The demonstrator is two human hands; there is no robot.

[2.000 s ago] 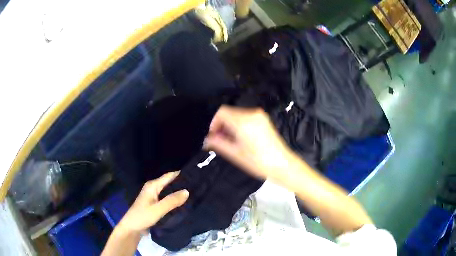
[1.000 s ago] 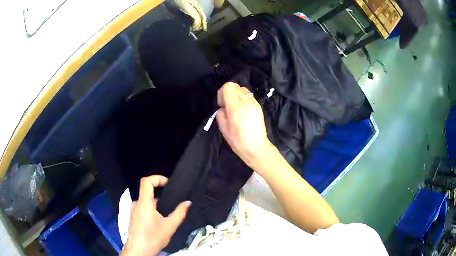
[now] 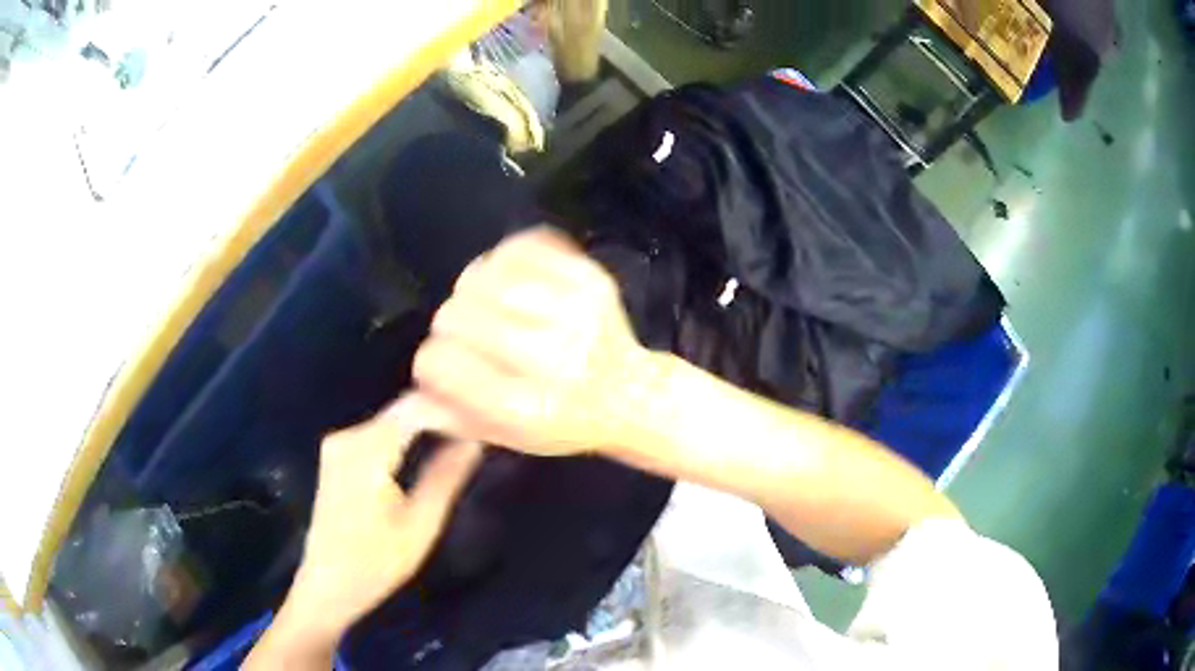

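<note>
A soft black garment (image 3: 550,537) lies across my lap, under and around both hands. My right hand (image 3: 531,354) is over it, blurred, with its fingers curled down and meeting my left hand. My left hand (image 3: 380,485) is just below and left, thumb and fingers curved, at the garment's left part. The fingertips are hidden or blurred, so what they pinch cannot be told. A pile of shinier black pieces (image 3: 852,236) with small white labels lies to the right.
The white table (image 3: 157,157) with a yellow edge curves along the left. A blue bin (image 3: 937,406) stands under the pile. A wooden-topped stool (image 3: 989,46) stands on the green floor at the upper right. Clear plastic (image 3: 125,577) lies at lower left.
My right hand has moved left and down to meet my left hand, which has risen slightly. The white label by my right hand no longer shows. The held cloth has shifted.
</note>
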